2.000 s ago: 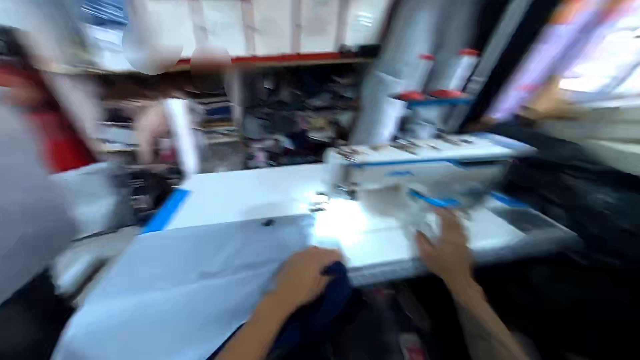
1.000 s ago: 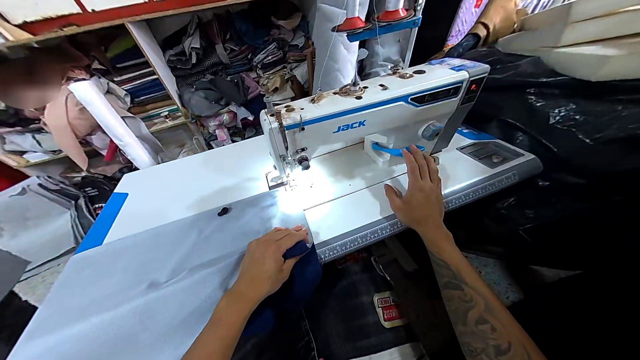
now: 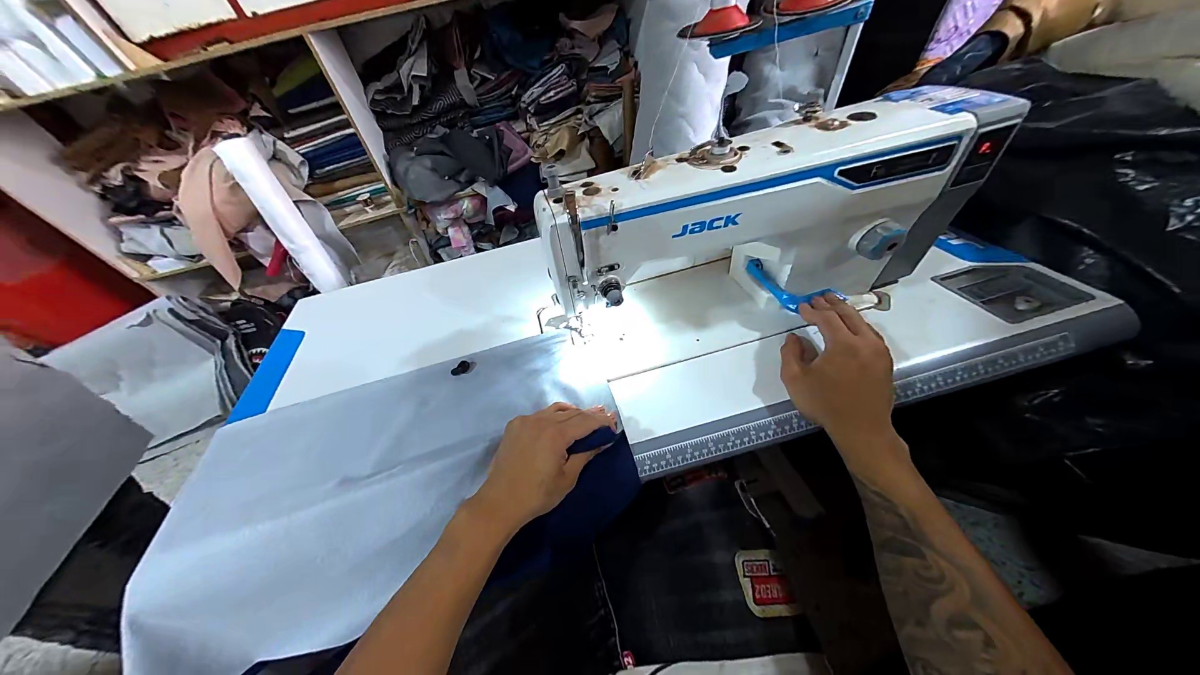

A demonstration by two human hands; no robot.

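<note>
A white Jack sewing machine (image 3: pixel 750 206) stands on its white bed, its lamp lighting the needle area. Under the needle lies one corner of a large pale grey-blue fabric sheet (image 3: pixel 375 478). Near that corner my left hand (image 3: pixel 542 459) grips the edge of the sheet with dark blue fabric (image 3: pixel 595 483) folded at its front. The fingers of my right hand (image 3: pixel 839 366) rest on the blue lever (image 3: pixel 792 298) at the machine's front; whether they close around it is unclear. A small black object (image 3: pixel 462 367) sits on the sheet.
A ruler strip (image 3: pixel 731 442) runs along the table's front edge. Behind are shelves of folded and heaped cloth (image 3: pixel 459 122) and a white roll (image 3: pixel 281 211). Thread spools (image 3: pixel 720 21) stand behind the machine. Black plastic sheeting (image 3: pixel 1106 178) lies at the right.
The view has shifted and is sharper than at first. Between the first and middle frames my right hand settled by the blue lever. My left hand stays at the fabric's edge.
</note>
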